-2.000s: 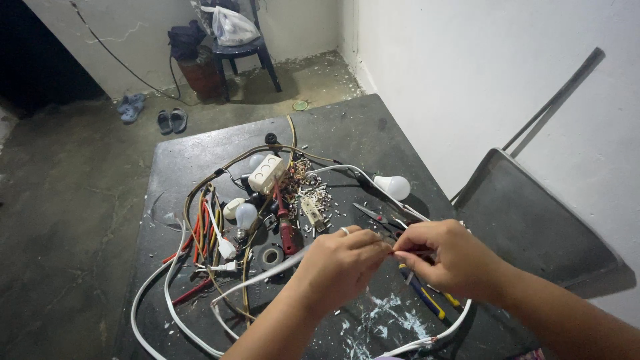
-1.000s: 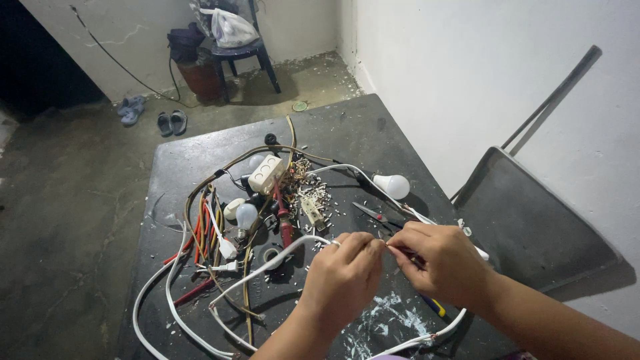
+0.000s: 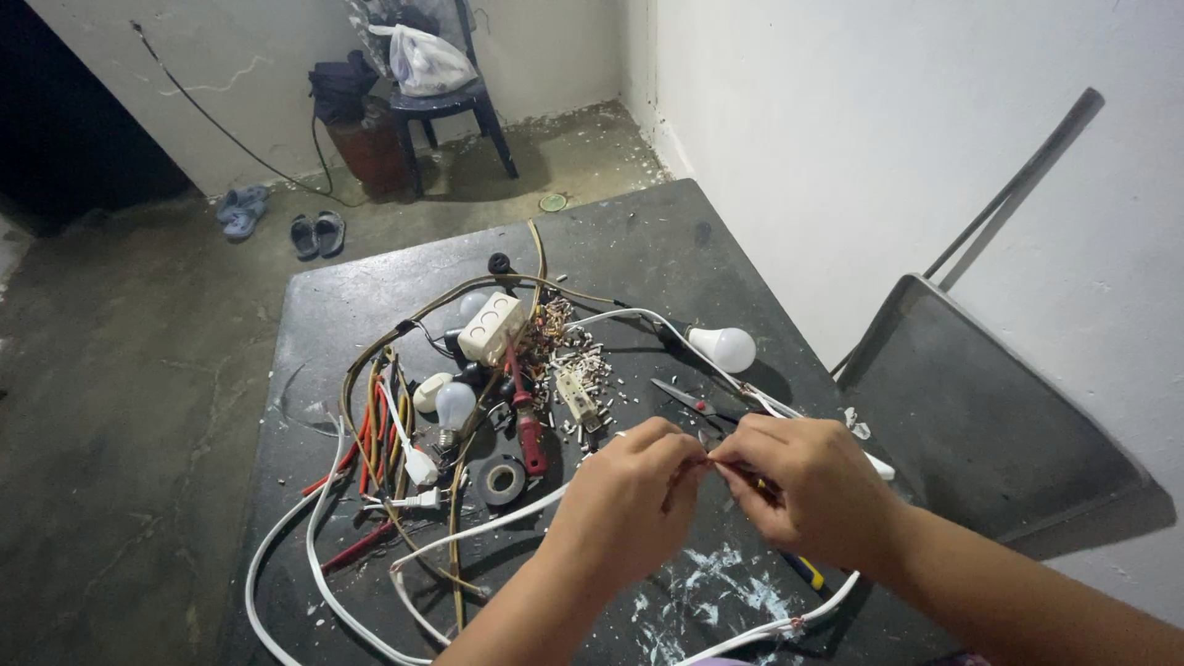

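Note:
My left hand [image 3: 638, 495] grips the end of a white electrical cable [image 3: 490, 525] that runs into it from the left. Thumb and fingertips of my right hand [image 3: 805, 481] pinch bare copper strands at that end, touching my left fingertips. Scissors [image 3: 683, 396] lie just beyond my hands, partly covered. Under my right hand, pliers with blue and yellow handles [image 3: 803, 569] are mostly hidden. At lower right a second white cable [image 3: 740, 640] shows a stripped copper spot. Left of my hands are a roll of black tape [image 3: 501, 481] and a red screwdriver [image 3: 529, 435].
On the dark table [image 3: 638, 222] lie a white outlet block [image 3: 493, 328], light bulbs [image 3: 724, 350], cut insulation bits [image 3: 578, 356], a white plug [image 3: 421, 499] and colored wires [image 3: 375, 425]. A long-handled dustpan [image 3: 990, 416] leans at the right wall. A chair [image 3: 444, 102] stands behind.
Both hands stay together over the table, with small shifts of the fingers at the cable end. The white cable left of my left hand has changed its curve.

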